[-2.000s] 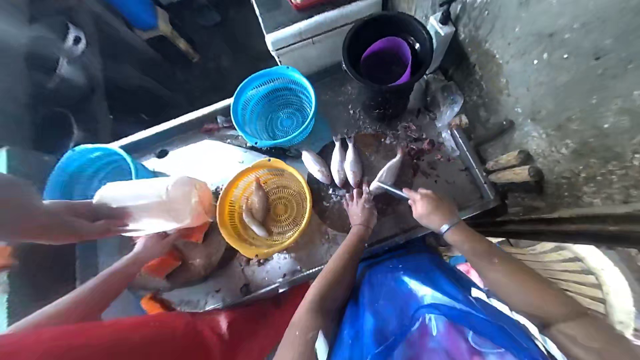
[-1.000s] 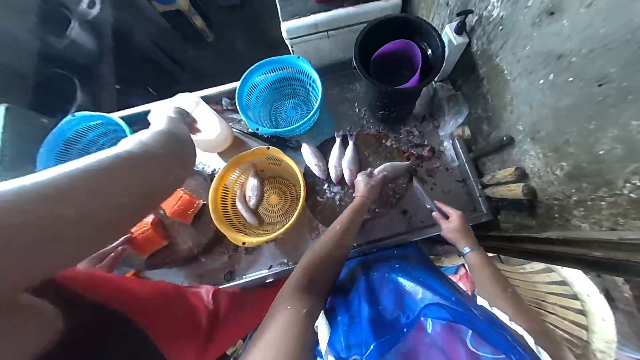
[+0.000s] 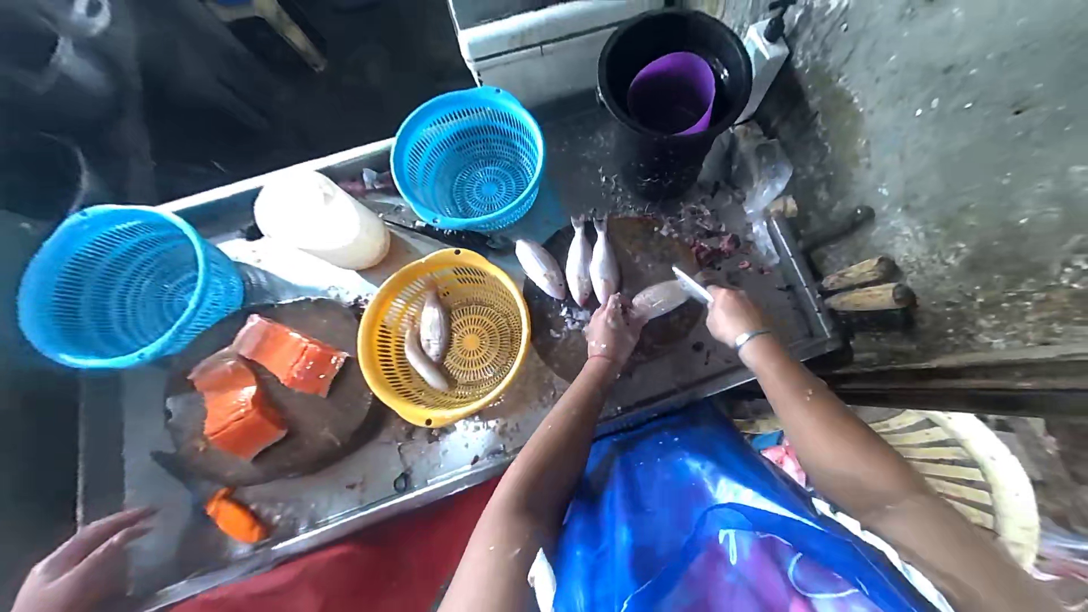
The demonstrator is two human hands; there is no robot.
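Observation:
My left hand point(image 3: 612, 330) presses on one end of a pale fish point(image 3: 660, 300) that lies on a round, dark chopping board point(image 3: 639, 242). In my right hand point(image 3: 736, 316) is a knife point(image 3: 693, 285), its blade by the other end of that fish. Three more whole fish point(image 3: 579, 263) lie side by side on the board, just beyond my left hand. Left of the board, a yellow plastic basket point(image 3: 371, 374) holds two fish point(image 3: 433, 327). Scraps and scales point(image 3: 714, 242) are strewn beyond the board.
A co-worker's hand point(image 3: 81, 557) is at lower left, near orange-fleshed fish pieces point(image 3: 242, 408) on another round board point(image 3: 327, 433). Around stand blue baskets point(image 3: 467, 157) point(image 3: 119, 285), a white plastic container point(image 3: 321, 219) and a black bucket point(image 3: 663, 157) holding a purple vessel. Wooden handles point(image 3: 867, 297) lie at right.
The co-worker's arm has withdrawn to the lower left, and the white container now lies behind the yellow basket. My knife has come back up beside the fish.

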